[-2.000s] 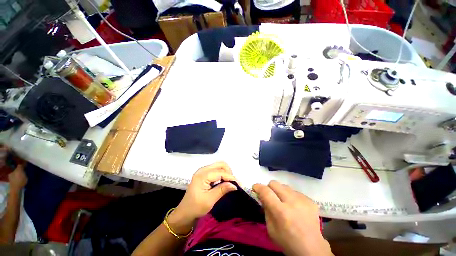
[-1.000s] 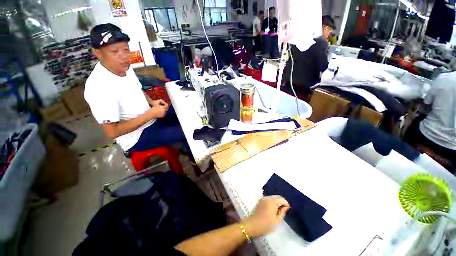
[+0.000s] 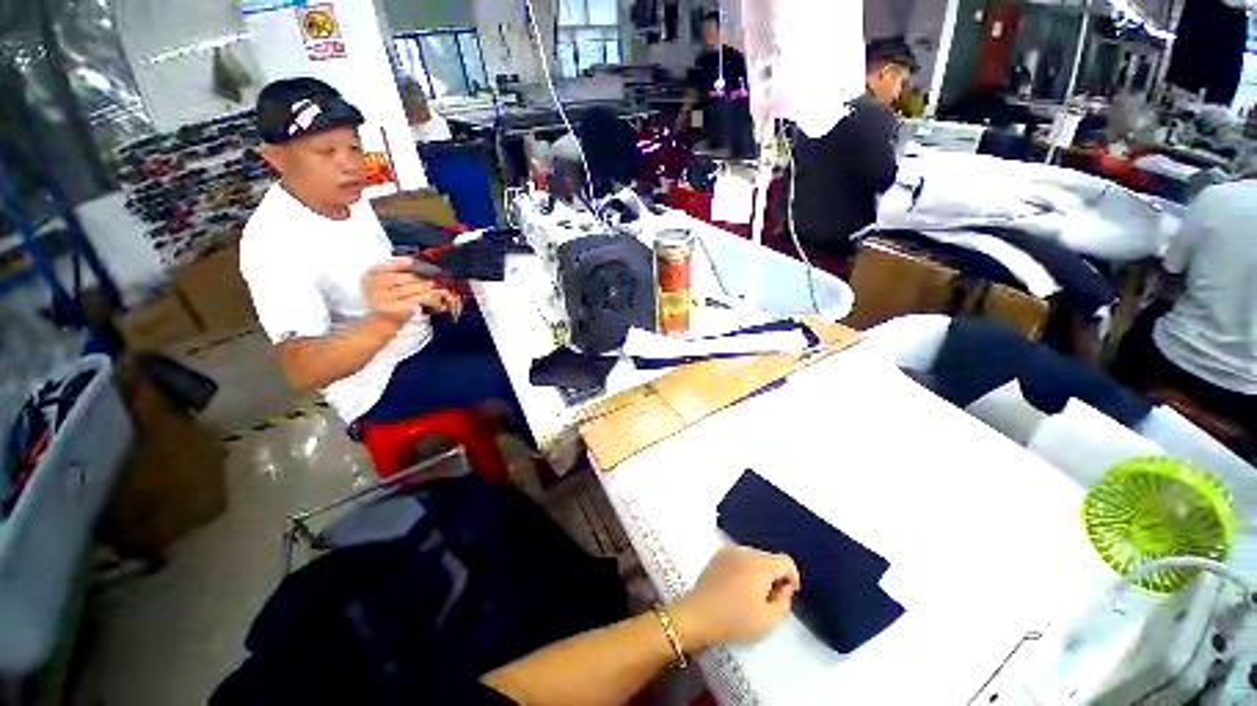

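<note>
Dark navy cloth pieces (image 3: 813, 559) lie flat and overlapping on the white table (image 3: 910, 441), near its front edge. My left hand (image 3: 744, 593), with a gold bracelet on the wrist, rests at the near side of the cloth with its fingers curled. It overlaps the cloth's edge; whether anything is between the fingers cannot be told. My right hand is out of the picture.
A brown cardboard strip (image 3: 662, 418) lies along the table's left edge. Beyond it are a black speaker-like box (image 3: 608, 294), a bottle (image 3: 673, 283) and a seated coworker (image 3: 331, 262). A green fan (image 3: 1158, 524) stands at the right beside the white machine (image 3: 1151, 648).
Since two seconds ago the view has swung left and my right hand has left it. In the last second, the coworker has raised a hand with a dark item; my left hand has barely moved.
</note>
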